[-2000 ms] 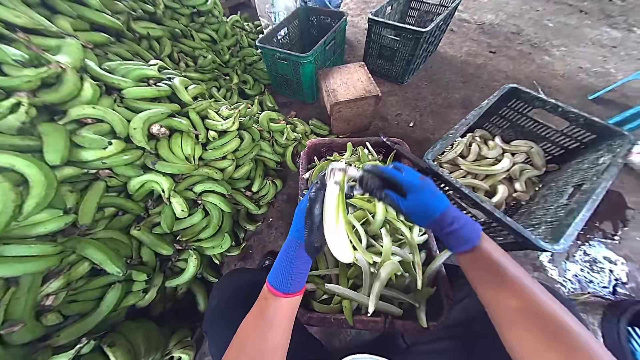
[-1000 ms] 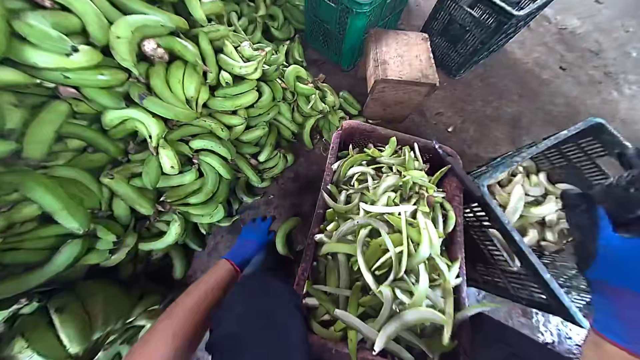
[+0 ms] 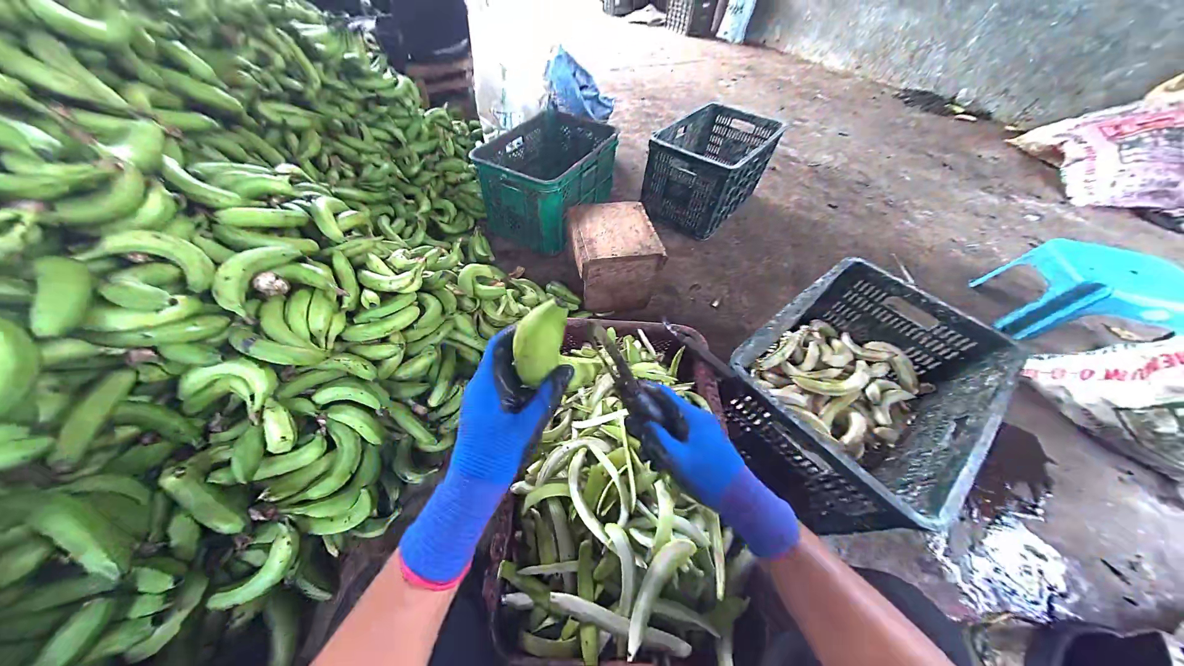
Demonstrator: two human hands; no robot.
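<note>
My left hand [image 3: 504, 407], in a blue and black work glove, holds a green plantain [image 3: 539, 342] upright above the near crate. My right hand [image 3: 680, 435], gloved alike, grips a dark knife [image 3: 618, 365], its blade pointing up and to the left, apart from the plantain. Below both hands stands a dark red plastic crate [image 3: 708, 384] heaped with green and pale peels [image 3: 615, 555]. To its right a tilted black crate [image 3: 962, 462] holds peeled plantains [image 3: 837, 384]. Unpeeled green plantains [image 3: 305, 398] form a large pile on the left.
A wooden block [image 3: 618, 254] stands beyond the peel crate. Behind it are a green crate [image 3: 546, 208] and a black crate [image 3: 708, 176]. A turquoise plastic stool [image 3: 1101, 287] and printed sacks [image 3: 1124, 153] lie at the right. Wet patches mark the concrete floor [image 3: 795, 222].
My left hand has come up from beside the pile, now holding a plantain. My right hand has moved left from over the peeled plantains to above the peel crate. The view has shifted.
</note>
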